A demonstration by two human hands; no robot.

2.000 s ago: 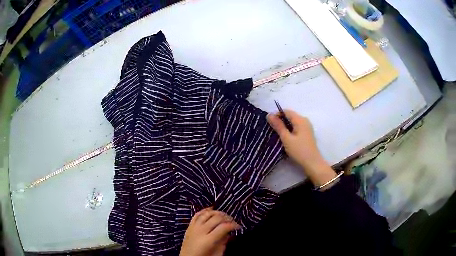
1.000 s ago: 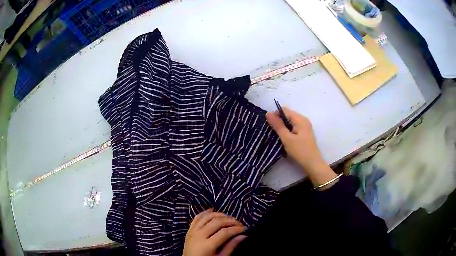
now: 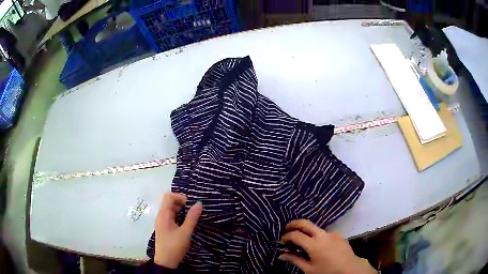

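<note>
A dark garment with thin white stripes [image 3: 267,160] lies spread on the white table, with ruffled edges at its left and top. My left hand [image 3: 176,229] is over the garment's lower left edge, thumb and fingers apart, with no cloth seen between them. My right hand [image 3: 321,249] is low on the garment, fingers curled. A small dark thing shows under its fingers, too unclear to name, and whether cloth is pinched there cannot be told.
A tape measure [image 3: 366,126] runs across the white table [image 3: 107,134]. At the right lie a white strip [image 3: 409,93], a tan card [image 3: 422,152] and a tape roll [image 3: 444,80]. A small clear item [image 3: 139,209] lies at left. Blue crates [image 3: 184,24] stand beyond the table.
The view has shifted, so the table and garment appear lower and further right. My right hand has left the garment's right edge and moved down. My left hand has moved left and opened.
</note>
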